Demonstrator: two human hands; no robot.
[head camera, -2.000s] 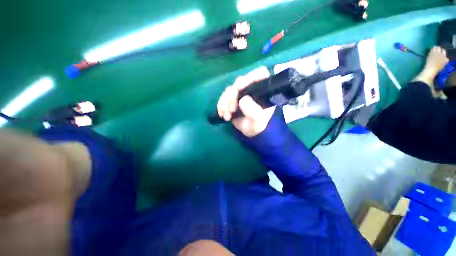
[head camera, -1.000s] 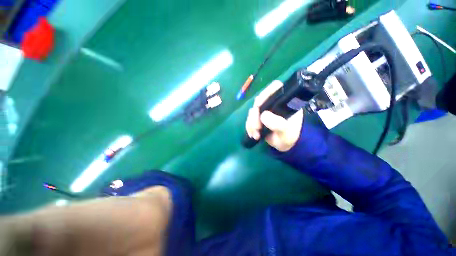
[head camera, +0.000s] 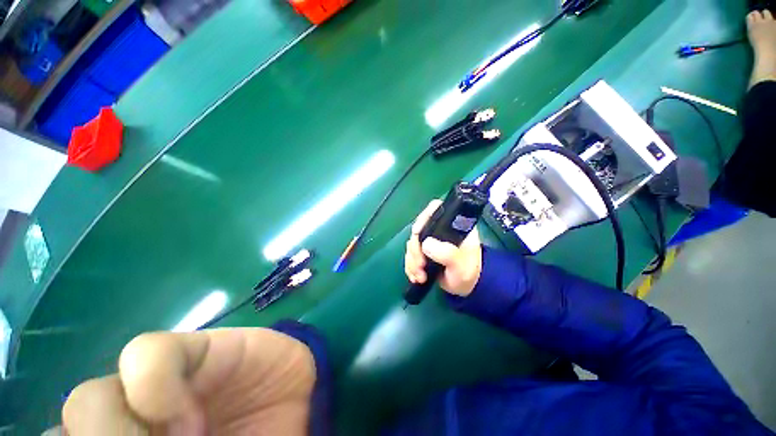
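My right hand (head camera: 447, 260) is shut around a black electric screwdriver (head camera: 457, 223), its thin tip pointing down-left above the green surface. My left hand (head camera: 230, 375) is large and near the camera at the lower left, fingers loosely curled; the bottom edge cuts it off and nothing shows in it. A cable assembly (head camera: 393, 186) with silvery connector ends (head camera: 485, 124) and a blue-and-red plug lies on the belt. Another cable's black branches (head camera: 276, 285) lie beyond my left hand. The white screw feeder (head camera: 630, 128) stands right of the screwdriver, partly behind its cord.
A third cable (head camera: 515, 53) lies farther up the belt (head camera: 213, 213). The black screwdriver cord (head camera: 614, 226) loops over the feeder. Another person's hand (head camera: 761, 38) is at the upper right, near a blue plug (head camera: 693, 51). Red bins (head camera: 96, 139) stand on the far ledge.
The view has turned and shifted. My left hand, earlier a blurred forearm at the lower left, now shows its curled fingers. My right hand still holds the screwdriver. The cables sit farther up and right in view.
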